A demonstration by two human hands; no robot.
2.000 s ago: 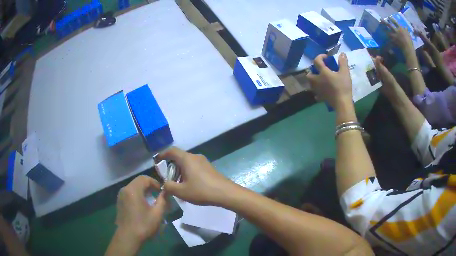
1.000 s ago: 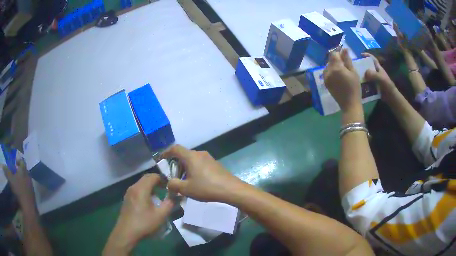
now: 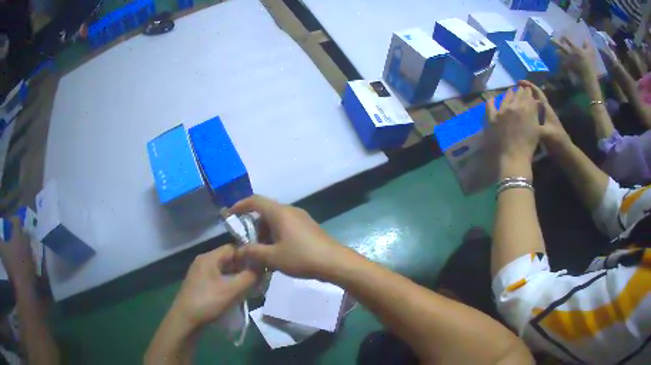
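Note:
A white USB cable (image 3: 245, 227) in a folded bundle is pinched by my right hand (image 3: 285, 239), its metal plug pointing up and left. My left hand (image 3: 210, 281) meets my right at the bundle's lower part, fingers closed on it. A loose white end hangs below my left hand. A clear plastic bag seems to be around the lower part, but it is blurred. A white inner box (image 3: 305, 303) lies low beyond my hands, over an open white carton (image 3: 280, 333). Two blue boxes, one lighter (image 3: 175, 167) and one darker (image 3: 221, 160), stand side by side on the table.
The white table (image 3: 121, 107) has a wooden edge. White-and-blue boxes stand at the right (image 3: 376, 114) and left (image 3: 63, 232). At the right, a person in a patterned sleeve (image 3: 564, 306) handles a blue-and-white box (image 3: 467, 146). Another person's arm (image 3: 25, 285) is at the left edge.
My left hand has moved up and right, closer to my right hand. A white cable end now hangs below it. The right neighbour's box has tilted and shows its blue side.

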